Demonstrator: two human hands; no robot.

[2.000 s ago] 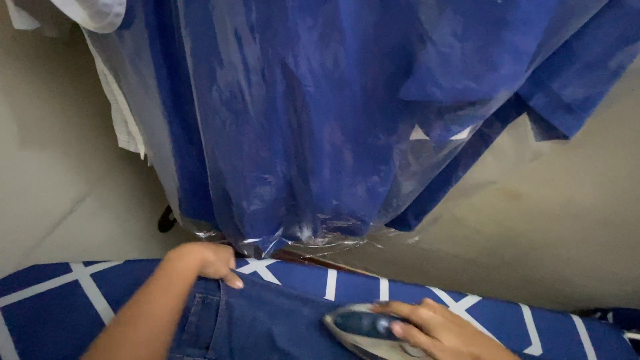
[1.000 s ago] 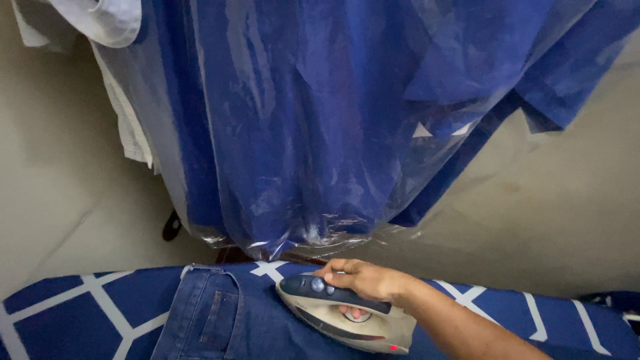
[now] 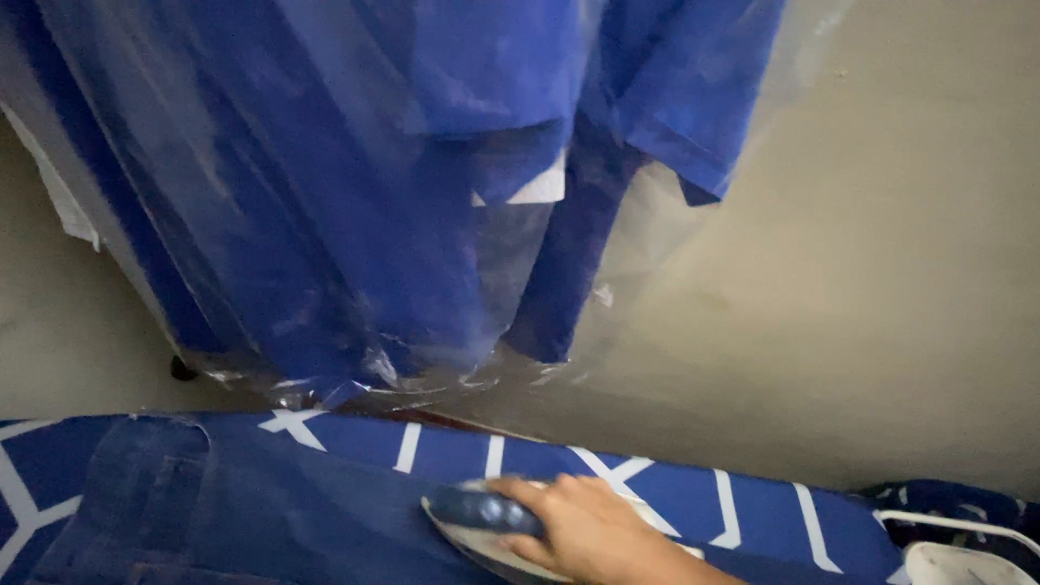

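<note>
My right hand (image 3: 581,520) is closed round the handle of a clothes iron (image 3: 479,520), blurred, whose tip points left. The iron rests on dark blue denim jeans (image 3: 309,508), and its lower part is cut off by the bottom edge of the view. The jeans lie on an ironing board with a blue and white patterned cover (image 3: 682,496); their waistband and a pocket are toward the left. My left hand is out of view.
Blue garments (image 3: 325,203) in clear plastic hang just behind the board, against a plain wall (image 3: 853,284). A white garment edge (image 3: 61,187) shows at the far left. At the lower right are a white metal bar (image 3: 959,524) and dark patterned fabric (image 3: 975,500).
My left hand was on the jeans two seconds ago and has left the view. The iron has moved right along the jeans since one second ago. The view has turned rightward.
</note>
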